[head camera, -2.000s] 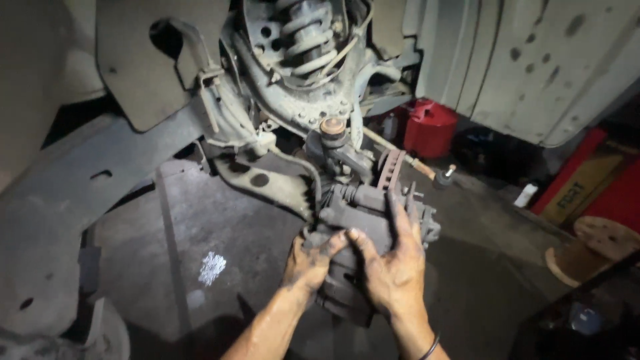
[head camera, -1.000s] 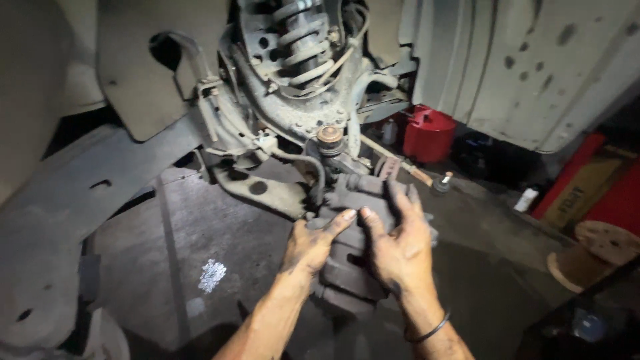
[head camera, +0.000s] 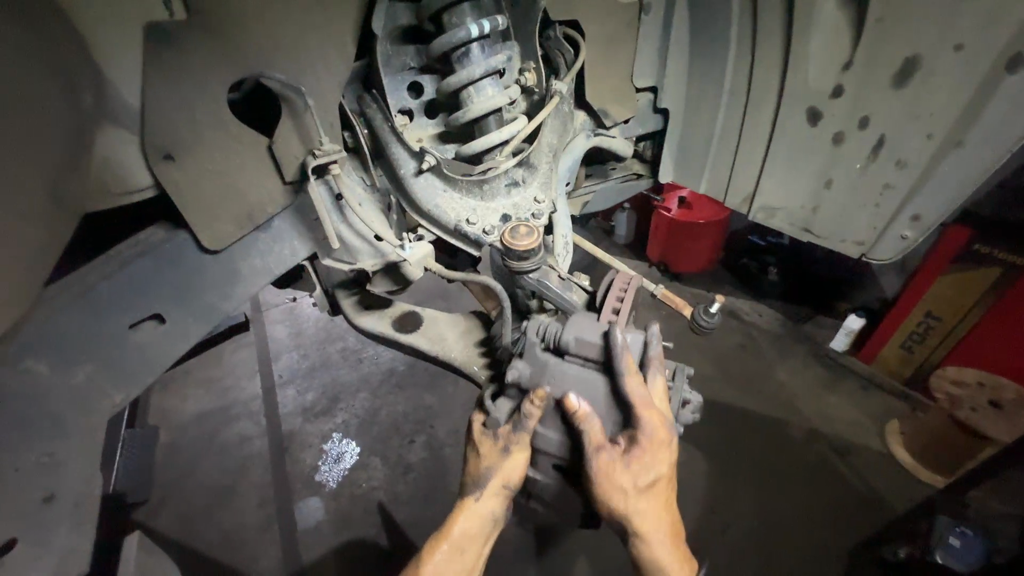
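Note:
My left hand (head camera: 500, 452) grips the lower left side of a dark brake caliper (head camera: 568, 376), its thumb on the front face. My right hand (head camera: 632, 432) lies on the caliper's right side, fingers pointing up, thumb on the casting. The vented edge of a brake disc (head camera: 620, 298) shows above and behind the caliper. A brake hose (head camera: 498, 296) bends down to its left. Just above stands an upper ball joint (head camera: 522, 240) at the tip of the upper control arm (head camera: 480, 204). Right of the disc, a tie rod end (head camera: 706, 314) sticks out free.
A coil spring (head camera: 480, 96) rises at top centre. The lower control arm (head camera: 416, 328) and a frame rail (head camera: 160, 296) lie left. Behind are a red canister (head camera: 688, 228), a white bottle (head camera: 848, 332), a red cabinet (head camera: 920, 320) and a wooden spool (head camera: 936, 448). A fender liner fills the upper right.
The caliper and hub part have turned somewhat between the frames, with both hands staying on the caliper. The disc edge shows less than two seconds ago.

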